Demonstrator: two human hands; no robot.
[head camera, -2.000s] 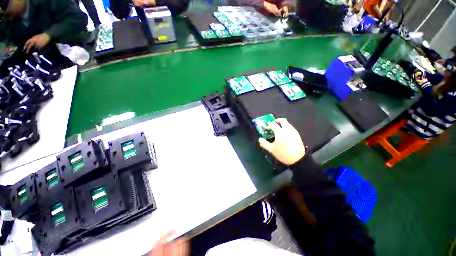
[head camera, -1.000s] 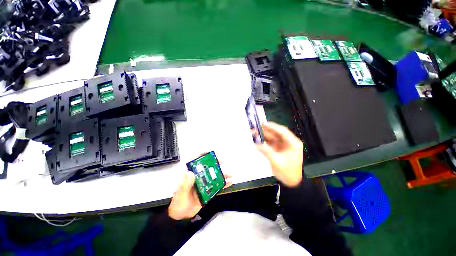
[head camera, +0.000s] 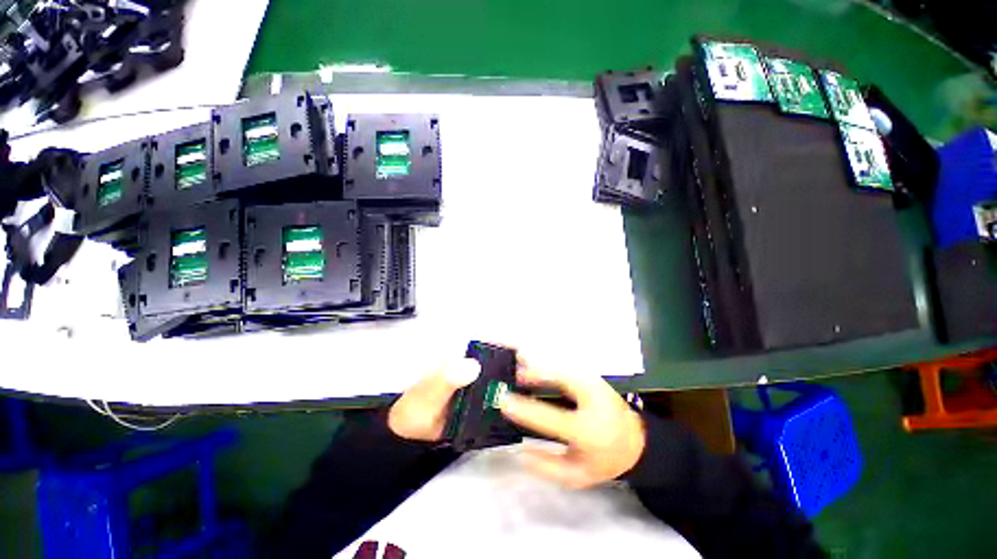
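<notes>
A black housing with green showing in its window, a fitted housing (head camera: 474, 413), is held tilted between my two hands at the table's front edge. My left hand (head camera: 429, 406) grips its left side. My right hand (head camera: 582, 428) lies on its right side, fingers across its face near the window. Other fitted housings (head camera: 273, 286) stand in stacks at the left of the white work sheet (head camera: 525, 262). Two small piles of empty plastic housings (head camera: 614, 164) lie at the sheet's right edge. Circuit boards (head camera: 798, 87) lie on the foam slabs (head camera: 820, 240).
Black parts (head camera: 98, 44) lie heaped at the far left, with loose black frames (head camera: 44, 246) left of the stacks. A blue box (head camera: 968, 186) stands at the right edge. A white cord (head camera: 131, 418) hangs at the table edge. Blue stools (head camera: 814, 442) and an orange stool (head camera: 949, 391) stand below.
From the foam, my right hand came back over the sheet with a housing. The board in my left hand and that housing are now together, with both hands on them. The view has shifted.
</notes>
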